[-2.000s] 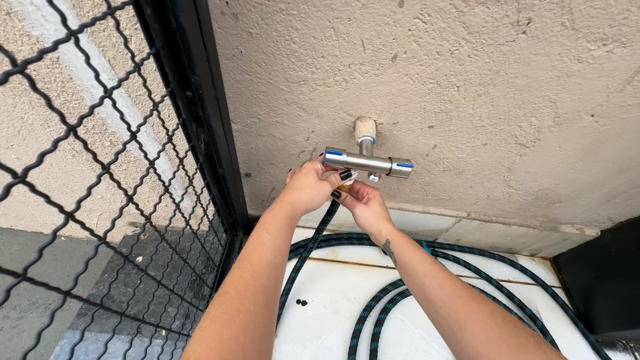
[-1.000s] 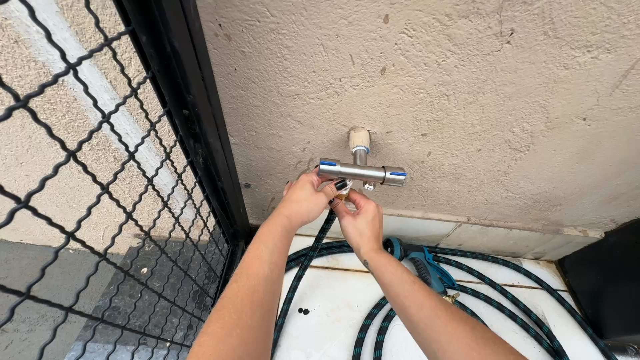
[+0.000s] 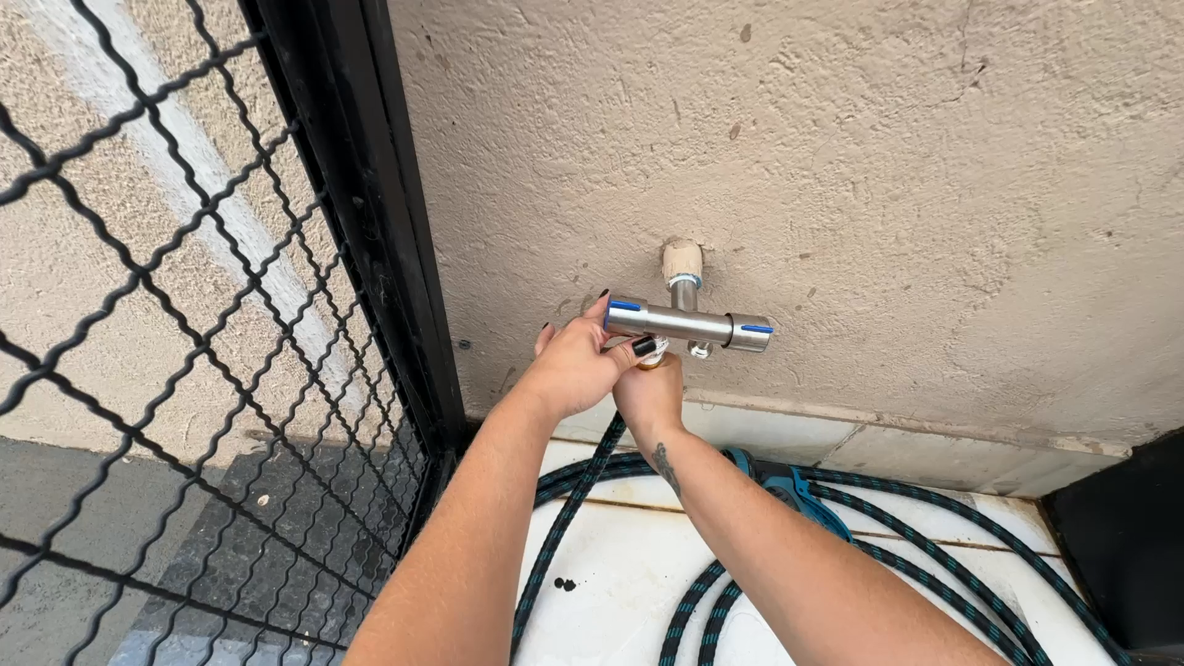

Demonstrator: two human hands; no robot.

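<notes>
A brushed-metal double tap (image 3: 689, 324) with blue-marked knobs comes out of the wall on a short pipe. My left hand (image 3: 578, 361) is at its left end, thumb on the white-wrapped outlet thread (image 3: 655, 351) and fingers behind, partly hidden. Just below that outlet, my right hand (image 3: 649, 393) is closed around the end fitting of a black and teal garden hose (image 3: 569, 527), which runs down from under the hand. The fingers hide most of the fitting; only a brass-coloured edge shows. The tap's second, right outlet (image 3: 700, 350) has nothing on it.
Coils of the hose (image 3: 953, 546) and a blue spray gun (image 3: 805, 499) lie on the white tiled floor (image 3: 610, 601), partly behind my right forearm. A black metal mesh gate (image 3: 203, 351) stands close at left. A black object (image 3: 1124, 536) is at the far right.
My right hand has turned, and its fingers now wrap around the fitting, where they pinched it before. My left hand stays by the tap's left outlet.
</notes>
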